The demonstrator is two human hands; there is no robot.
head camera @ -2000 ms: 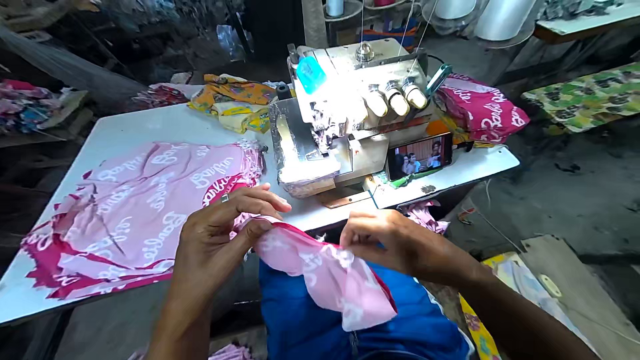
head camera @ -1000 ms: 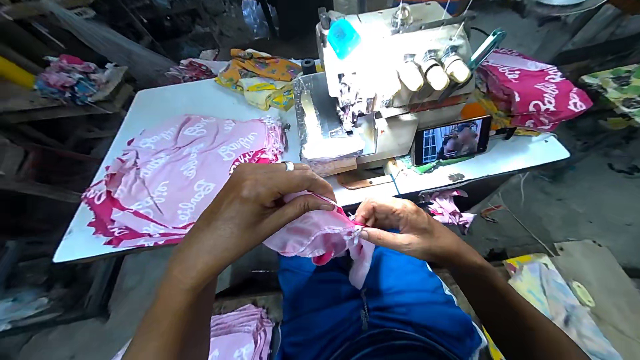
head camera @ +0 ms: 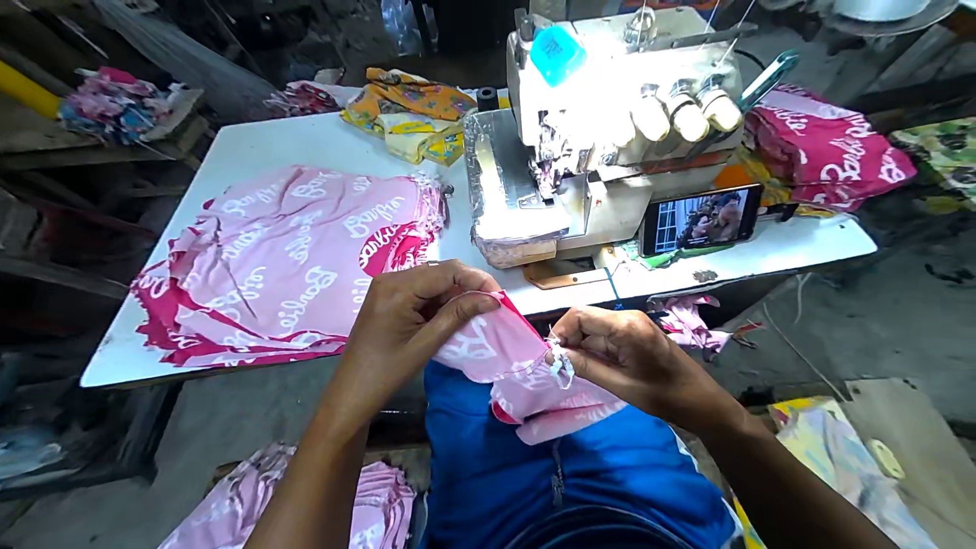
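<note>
My left hand (head camera: 427,316) pinches the upper left edge of a small pink printed fabric piece (head camera: 488,351) with a darker pink layer behind it. At the seam, my right hand (head camera: 618,351) grips the same piece, with white gathered trim or thread (head camera: 562,364) at its fingertips. The cloth hangs above my blue-clad lap, in front of the table edge. Beyond my hands an overlock sewing machine (head camera: 610,114) stands lit on the white table (head camera: 465,202). A stack of cut pink printed fabric (head camera: 282,259) lies left of it.
A phone (head camera: 701,219) leans against the machine's right front. Yellow and orange cloth (head camera: 412,110) lies behind the stack, and a dark pink bundle (head camera: 831,149) is at the table's right end. More pink pieces (head camera: 381,503) are below left. Scraps (head camera: 690,320) hang under the front edge.
My hands have moved apart since one second ago, and the fabric now stretches between them. The view has shifted.
</note>
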